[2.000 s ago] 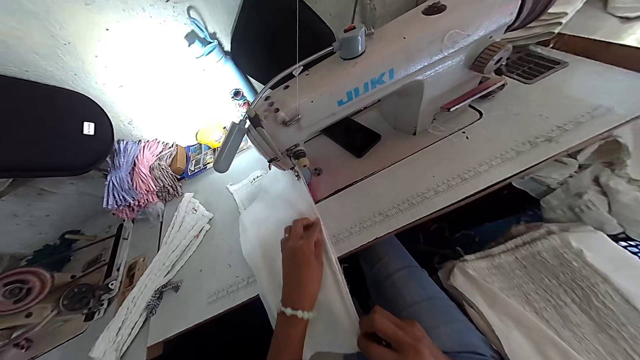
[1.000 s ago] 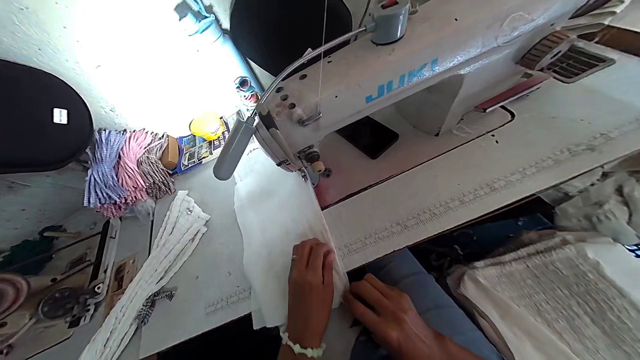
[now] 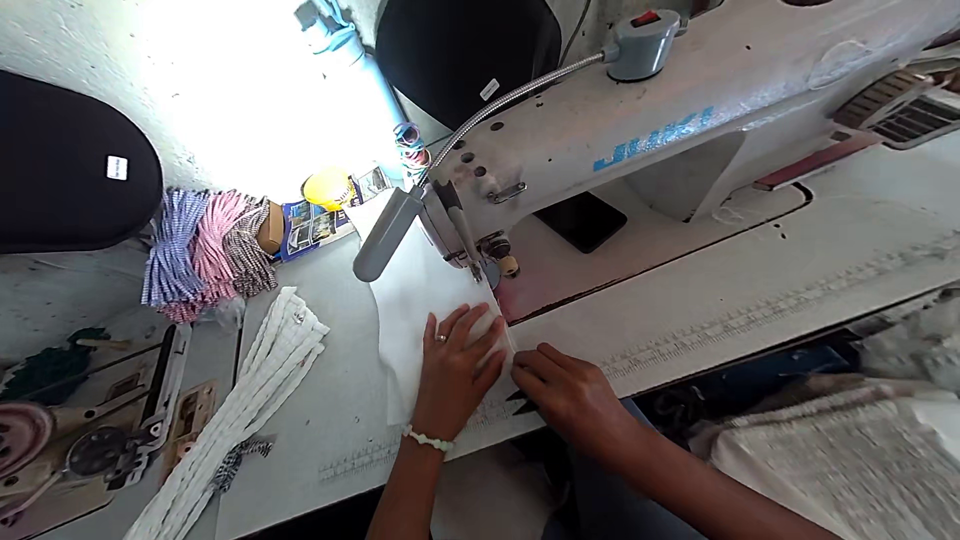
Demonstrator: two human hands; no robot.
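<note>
White fabric [image 3: 409,300] lies on the table of a Juki sewing machine [image 3: 585,135], its right edge running under the needle area [image 3: 476,271]. My left hand [image 3: 463,360] rests on the cloth with its fingers spread, just below the presser foot, wearing a ring and a pale bead bracelet. At the cloth's lower right edge is my right hand [image 3: 562,386], its fingers curled and close together. Dark pointed blades, perhaps of small scissors [image 3: 523,403], show beneath it; whether it holds them or pinches the cloth is hard to tell.
Gathered white strips [image 3: 255,397] lie left of the cloth, near bundled checked cords [image 3: 214,251]. A dark phone [image 3: 581,221] lies under the machine arm. A grey lamp head [image 3: 386,236] hangs over the fabric. Piled cloth [image 3: 847,457] is at the lower right, a second machine [image 3: 82,442] at the left.
The fabric has moved up past the needle, and its far end now reaches the printed papers. My left hand has moved nearer the presser foot. Dark blades have come into sight by my right hand.
</note>
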